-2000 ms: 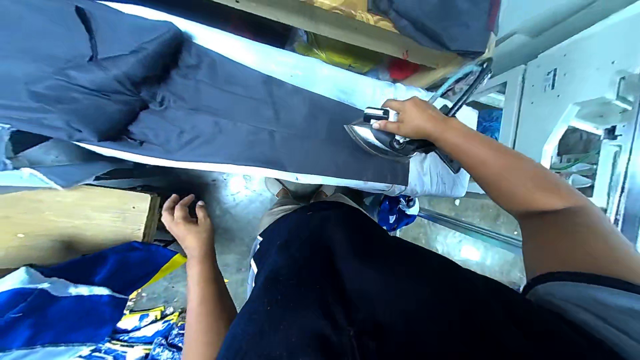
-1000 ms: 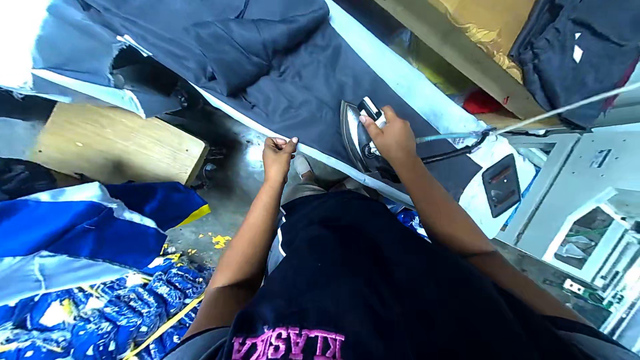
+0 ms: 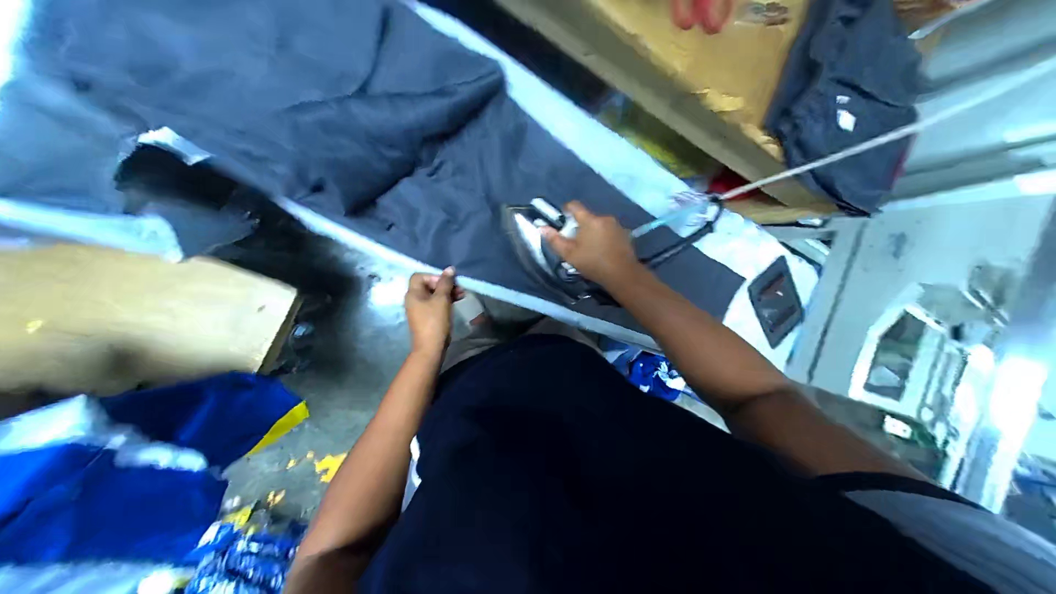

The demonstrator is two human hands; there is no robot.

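Note:
Dark grey trousers or similar cloth [image 3: 569, 165] lie along a long, white-covered ironing board [image 3: 577, 136], smooth toward the right and bunched in folds at the upper left. My right hand [image 3: 598, 247] is closed round the handle of a clothes iron [image 3: 536, 247], which rests on the grey cloth. A cord and a pale hose run from the iron up to the right. My left hand [image 3: 431, 301] is at the board's near edge, with thumb and forefinger pinched at the edge of the cloth; whether cloth is between the fingertips is hard to tell.
A dark iron rest [image 3: 775, 301] lies on the board's right end. Beyond the board is a wooden shelf [image 3: 701, 107] with a dark garment [image 3: 850, 107]. At left are a wooden bench [image 3: 140, 313] and blue, white and yellow fabric [image 3: 124, 478]. A pale metal machine [image 3: 891, 272] stands at right.
My left hand has come from beside the wooden bench to the board's near edge. My right hand still holds the iron, now nearer the bunched cloth. The view has turned.

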